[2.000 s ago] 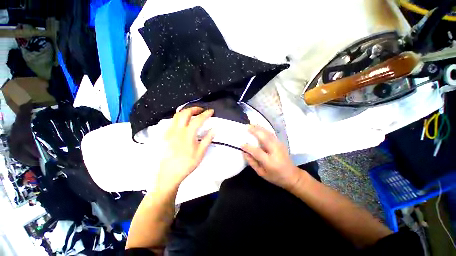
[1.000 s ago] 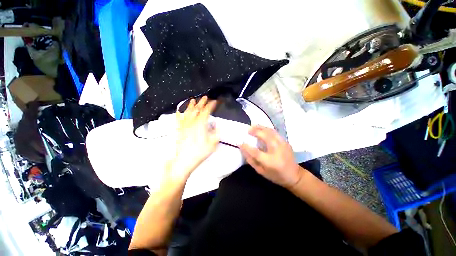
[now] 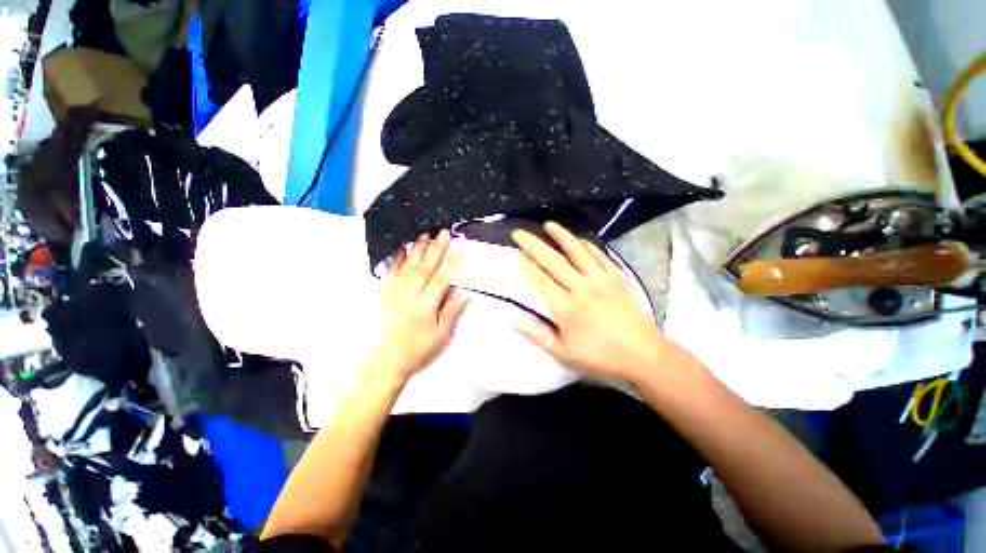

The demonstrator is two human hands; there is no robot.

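A black speckled garment piece [image 3: 508,130] lies spread beyond my hands, its pointed corner to the right. Its white facing [image 3: 492,270], with a thin dark edge, lies on the white padded board [image 3: 270,286]. My left hand [image 3: 416,302] rests flat on the left part of the facing, fingertips at the black cloth. My right hand [image 3: 589,302] lies flat on the right part, fingers spread and pointing up-left. Neither hand visibly grips anything. The cloth under the palms is hidden.
A steam iron [image 3: 854,265] with a wooden handle stands at the right on the white-covered table [image 3: 778,108]. A blue strip [image 3: 330,97] lies at the back left. Black bundles with white edges [image 3: 173,194] lie left of the board. A yellow hose [image 3: 962,108] is at upper right.
My right hand has gone from curled fingers at the facing's edge to lying flat and further forward on it. My left hand has flattened too. The camera view has turned and shifted.
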